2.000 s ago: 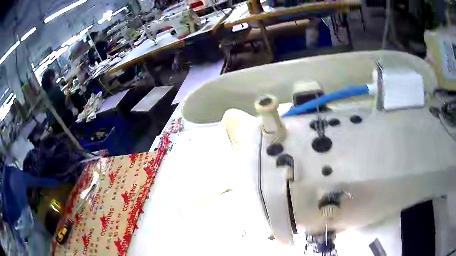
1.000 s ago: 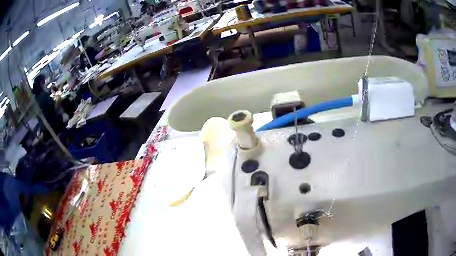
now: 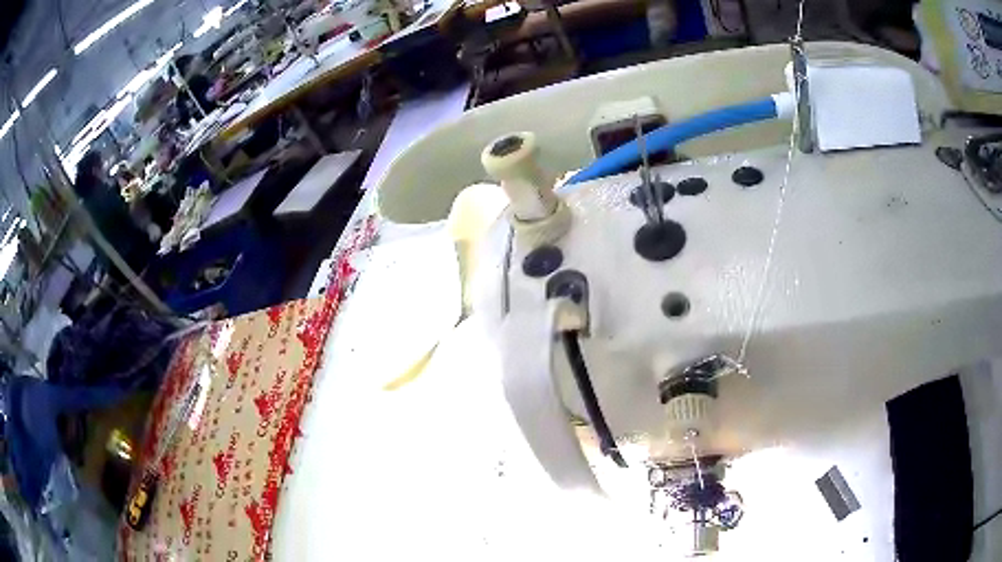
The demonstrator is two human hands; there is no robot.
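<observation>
The off-white sewing machine head [image 3: 813,263] fills the right half of the head view. Its brightly lit needle and presser foot area [image 3: 700,505] is at the bottom, below a ribbed knob [image 3: 690,408]. A thin white thread [image 3: 769,263] runs down the head's front. A pale fabric piece [image 3: 472,236] shows behind the head's left end, and a yellowish edge [image 3: 412,371] lies on the glossy white table [image 3: 374,461]; glare hides its outline. Neither of my hands is in view.
Cardboard [image 3: 236,439] with red print and red-edged tape is at the left, with a yellow-and-black item [image 3: 141,499] on it. A blue tube [image 3: 681,134] crosses the head top to a white box [image 3: 868,108]. A black rectangle [image 3: 932,472] is at right. A person [image 3: 99,198] is far left.
The view has shifted, so the machine sits higher and the needle area shows more fully. The pale fabric behind the head and its yellowish edge show further left than two seconds ago.
</observation>
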